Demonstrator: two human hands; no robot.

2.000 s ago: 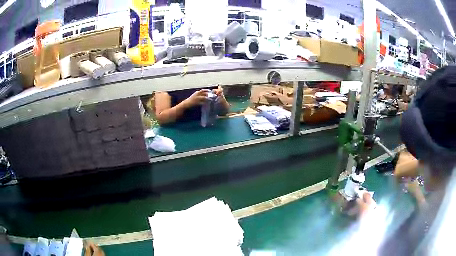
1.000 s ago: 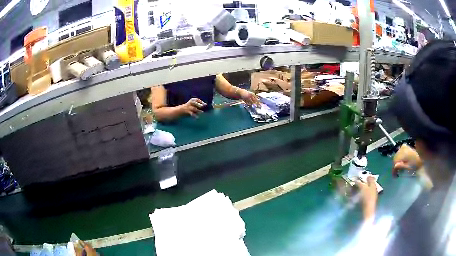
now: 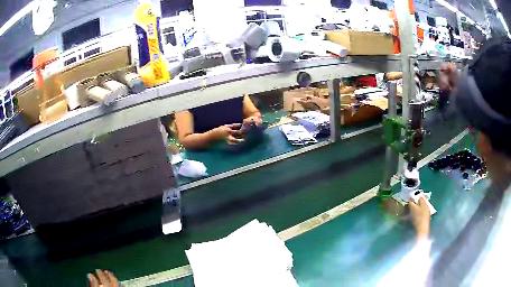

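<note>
A thick, loose stack of white paper (image 3: 244,260) lies at the front centre, its lower part cut off by the frame. A slim, clear-looking sleeve with a white end (image 3: 171,213) is on the dark-green belt, beside the dark block. My left hand (image 3: 103,278) is small at the bottom left edge. Only its fingers show, pointing up; the palm is cut off and nothing can be made out in it. My right hand is not in view.
The conveyor (image 3: 235,207) runs across in front, under a grey shelf (image 3: 224,79). Dark stacked block (image 3: 95,179) stands behind it at left. Another person works across the belt. At right, a neighbour's hand (image 3: 420,216) is at the green press (image 3: 395,134); black parts (image 3: 459,162) lie beyond.
The sleeve has moved left along the belt. The white-blue units at lower left have left the picture. The right neighbour's other hand has risen, and the person opposite has drawn their hands together.
</note>
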